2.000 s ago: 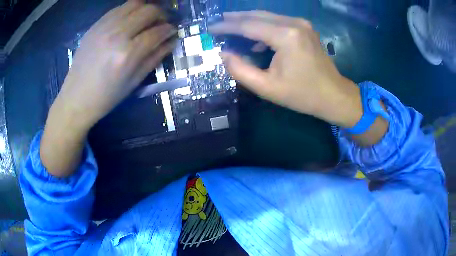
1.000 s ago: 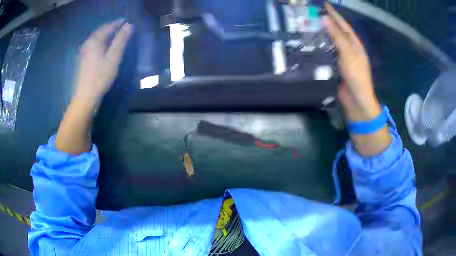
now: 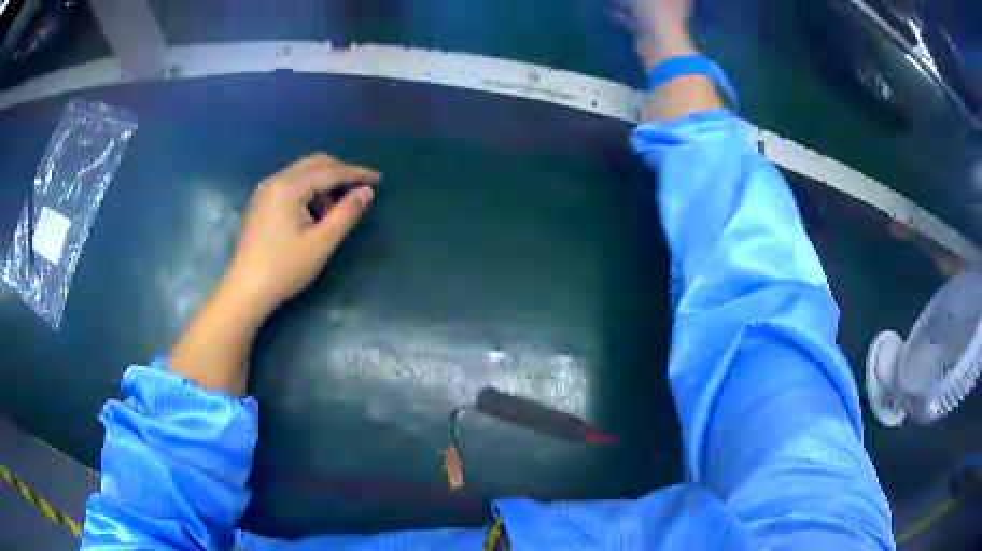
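My left hand [image 3: 289,231] is over the dark green mat [image 3: 485,269], left of the middle, fingers curled and thumb near the index finger, with nothing visible in it. My right hand [image 3: 654,19] is at the top edge, beyond the pale rail, blurred and partly cut off, so its fingers cannot be made out. A blue strap [image 3: 689,73] is on the right wrist. A slim dark bar with red wires [image 3: 533,414] lies on the mat near my body. A thin wire joins it to a small copper-coloured piece [image 3: 453,467].
A pale rail [image 3: 431,73] curves across the back. A clear bag with a white label [image 3: 67,215] lies at the far left. A white fan [image 3: 935,361] stands at the right. Dark shiny items [image 3: 878,75] show beyond the rail at the top right.
The open tablet that was between my hands is gone from view. My right hand has moved forward past the rail. My left hand has moved right and its fingers have curled.
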